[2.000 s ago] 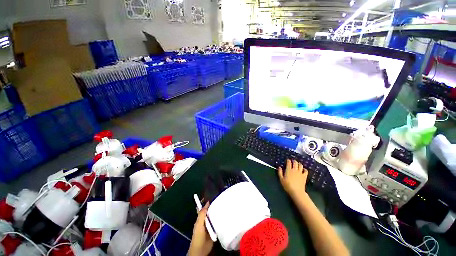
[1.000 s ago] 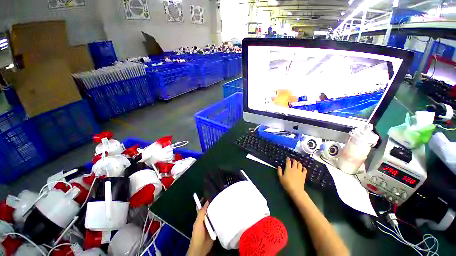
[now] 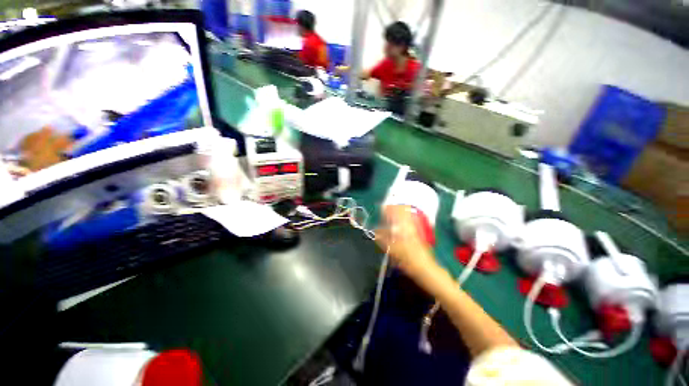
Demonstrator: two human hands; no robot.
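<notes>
My right hand (image 3: 399,230), blurred, reaches out to the first white security camera (image 3: 414,197) of a row on the green line. It overlaps that camera's front left side; whether the fingers grip it or its cable cannot be told. Thin white cables (image 3: 372,324) hang below the hand. Another white camera (image 3: 102,367) with a red cap (image 3: 172,368) lies at the lower left edge, cut off by the frame. My left hand is not in view.
More cameras with red bases (image 3: 551,245) stand along the line at right. At left are the monitor (image 3: 98,98), keyboard (image 3: 136,249), mouse (image 3: 281,239), paper (image 3: 245,217) and power supply (image 3: 276,177). Two people in red (image 3: 397,64) sit behind.
The view has swung right to the line. My right hand has left the keyboard and is at a camera there. The first camera is now at the lower left edge, and my left hand has dropped out of view.
</notes>
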